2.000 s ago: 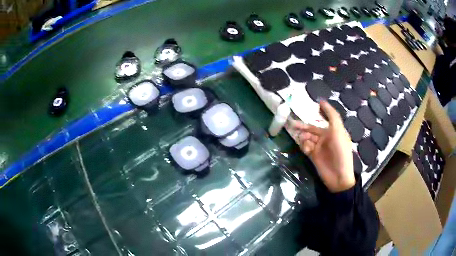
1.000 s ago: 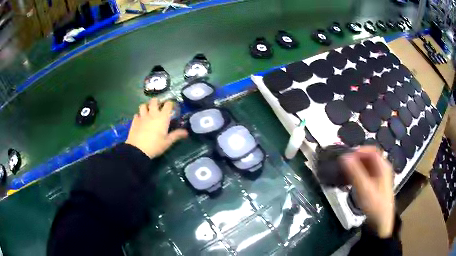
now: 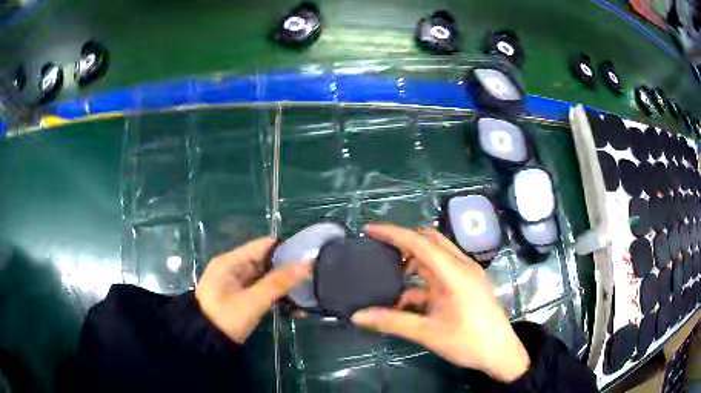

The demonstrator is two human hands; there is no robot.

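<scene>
My left hand (image 3: 244, 288) holds a grey-faced unit (image 3: 301, 257) by its left side, with the thumb on its pale face. My right hand (image 3: 446, 303) holds a flat black oval pad (image 3: 359, 276) between thumb and fingers. The pad overlaps the right part of the unit's face; whether they touch I cannot tell. Several other grey-faced units (image 3: 473, 223) lie to the right on the clear plastic tray (image 3: 346, 180). The glue bottle (image 3: 590, 242) lies blurred at the left edge of the pad sheet (image 3: 615, 222).
The green conveyor belt (image 3: 192, 38) runs across the top behind a blue edge (image 3: 238, 90). Several black units (image 3: 298, 27) stand spaced along it. The pad sheet with rows of black pads fills the right side. Part of a cardboard box (image 3: 652, 381) shows at the bottom right.
The view has swung left. My left hand has taken a grey-faced unit and moved down towards me. My right hand has brought the dark pad from the sheet over to that unit.
</scene>
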